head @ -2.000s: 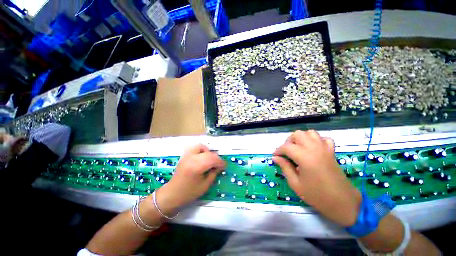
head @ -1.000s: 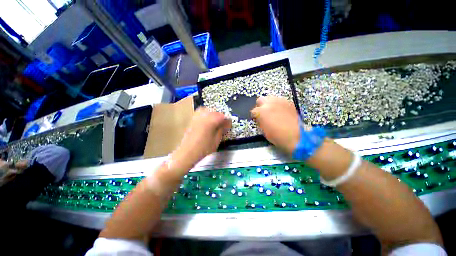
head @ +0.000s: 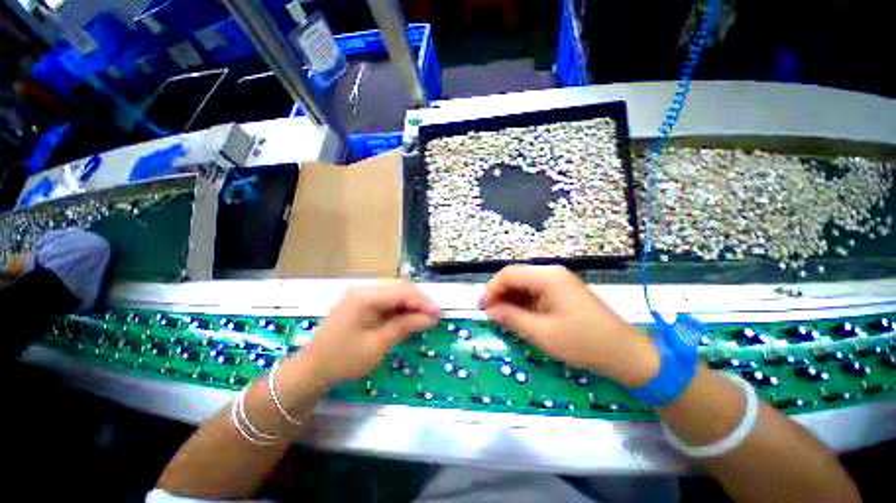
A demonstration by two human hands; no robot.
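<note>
Green circuit boards (head: 462, 368) lie in a row before me, dotted with dark cylinders with bright tops. My left hand (head: 368, 329) is over the boards' far edge, thumb and fingertips pinched together. My right hand (head: 550, 319) is beside it on the right, fingertips also pinched, a small gap between the hands. Anything between the fingertips is too small to tell. A black component tray (head: 424, 211) behind the hands holds pale small parts around a bare dark patch. A blue wrist strap (head: 673, 363) is on my right wrist.
A heap of pale parts (head: 747, 201) lies right of the tray. A blue coiled cord (head: 685, 79) hangs down to my right wrist. A cardboard piece (head: 344, 221) and a dark tray (head: 253, 221) are at left. A neighbour's sleeve (head: 74, 263) is at far left.
Both hands were over the boards, then reached into the black tray. Now they have moved back towards me, over the boards' far edge. The camera view has also shifted.
</note>
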